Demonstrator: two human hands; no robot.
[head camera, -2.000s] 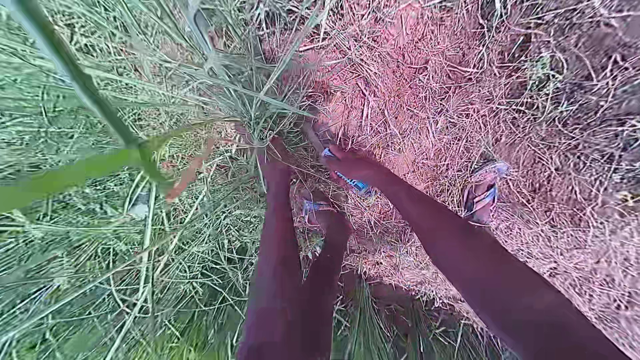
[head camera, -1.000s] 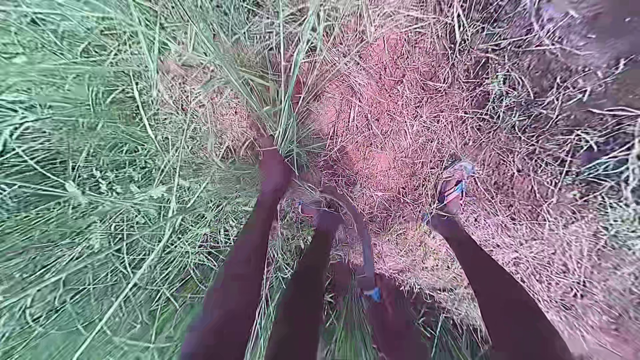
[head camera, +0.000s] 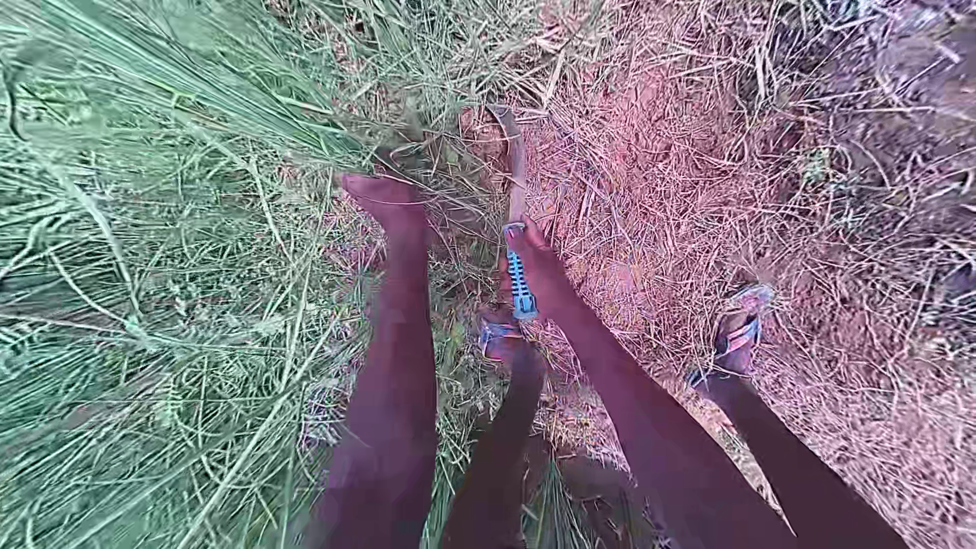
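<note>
My right hand (head camera: 534, 263) is closed around the blue ribbed handle (head camera: 521, 282) of a sickle, above my left foot. The sickle's curved metal blade (head camera: 515, 164) points away from me and bends left at its tip, low over dry straw. To the left of the blade is my left hand (head camera: 385, 200), at the base of a bundle of long green grass (head camera: 252, 107) that fans out to the upper left. The fingers are partly hidden by the stems, but the hand looks closed on them.
My sandalled left foot (head camera: 503, 339) and sandalled right foot (head camera: 736, 335) stand apart on the ground. Dense green grass (head camera: 152, 366) covers the left side. Dry cut straw (head camera: 671, 206) lies over reddish soil at the right. More grass blades (head camera: 553, 496) lie between my legs.
The sickle has moved forward from near my legs, its blade now pointing away. My left hand's grass has tipped over to the left; one second ago it stood more upright.
</note>
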